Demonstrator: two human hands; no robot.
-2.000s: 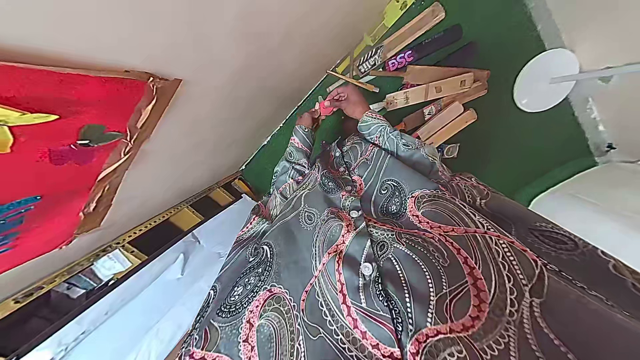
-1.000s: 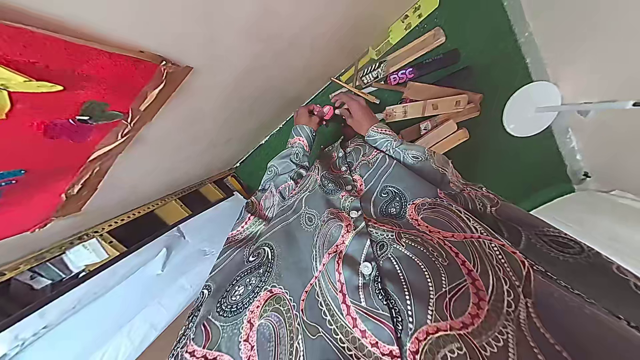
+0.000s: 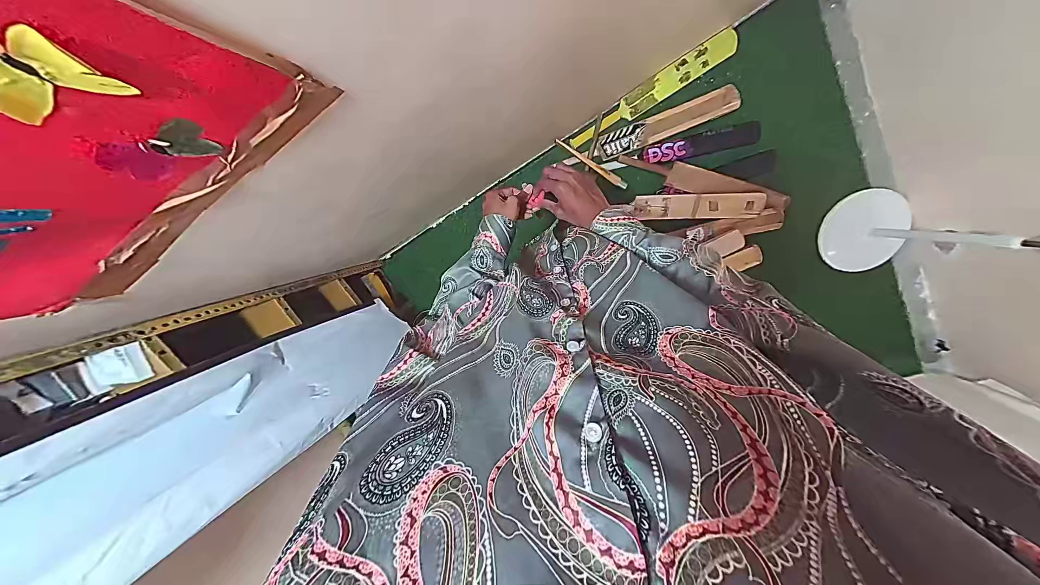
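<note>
Near the top middle, my left hand (image 3: 504, 202) and my right hand (image 3: 574, 195) meet in front of the green surface. A small pink object (image 3: 536, 200) sits between the fingertips of both hands; its kind is too small to tell. My left fingers are curled at its left side, and my right thumb and fingers pinch its right side. A thin wooden stick (image 3: 593, 165) lies just beyond my right hand. Beside it, cricket bats of pale wood (image 3: 699, 205), one dark-faced bat (image 3: 707, 143) and a yellow bat (image 3: 678, 73) are spread.
A white disc on a rod (image 3: 864, 230) stands at the right. White sheeting (image 3: 203, 406) and a yellow slotted frame (image 3: 268, 317) run along the lower left. A red panel with a butterfly shape (image 3: 162, 106) is at the upper left. My patterned shirt (image 3: 569, 422) fills the lower middle.
The fingers of both hands have shifted slightly around the pink object, which stays between them.
</note>
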